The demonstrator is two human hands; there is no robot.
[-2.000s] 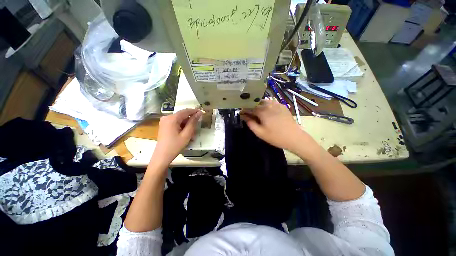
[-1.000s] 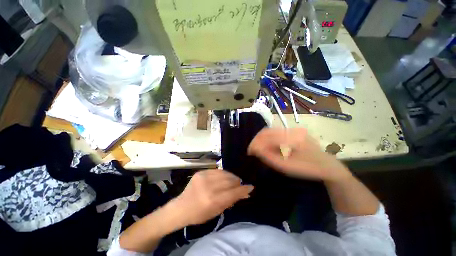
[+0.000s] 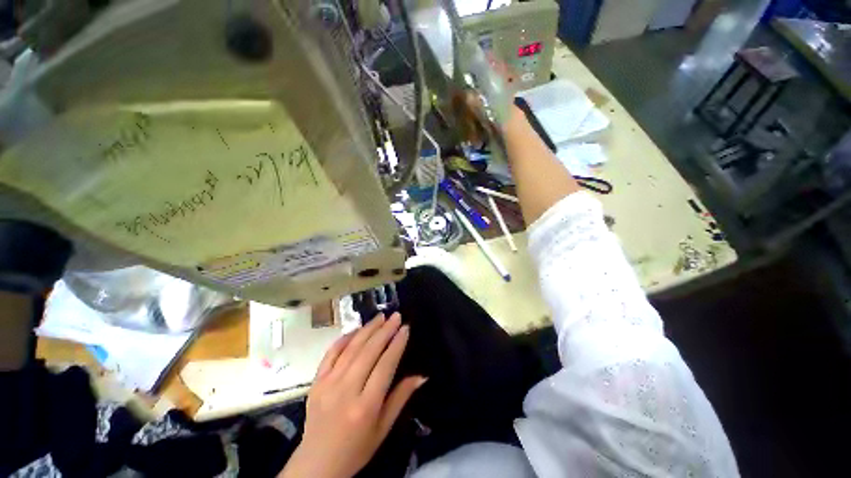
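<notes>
The black garment piece (image 3: 462,327) lies under the presser foot (image 3: 378,297) and hangs toward my lap. My left hand (image 3: 359,387) rests flat on it, fingers extended toward the presser foot and thumb apart, gripping nothing visible. My right arm reaches far forward past the machine head (image 3: 215,196). My right hand (image 3: 481,112) is small, blurred and partly behind clear plastic near the control box (image 3: 518,51); whether it holds anything is unclear.
Pens (image 3: 464,203) and a round metal part (image 3: 434,224) lie right of the head. A phone (image 3: 534,121) is partly hidden by my right forearm. A clear plastic bag (image 3: 140,297) and black pieces with white lace (image 3: 177,428) are at left.
The view has turned and come closer to the head. My right hand has left the cloth and reached forward toward the control box. My left hand has moved up to the cloth by the presser foot.
</notes>
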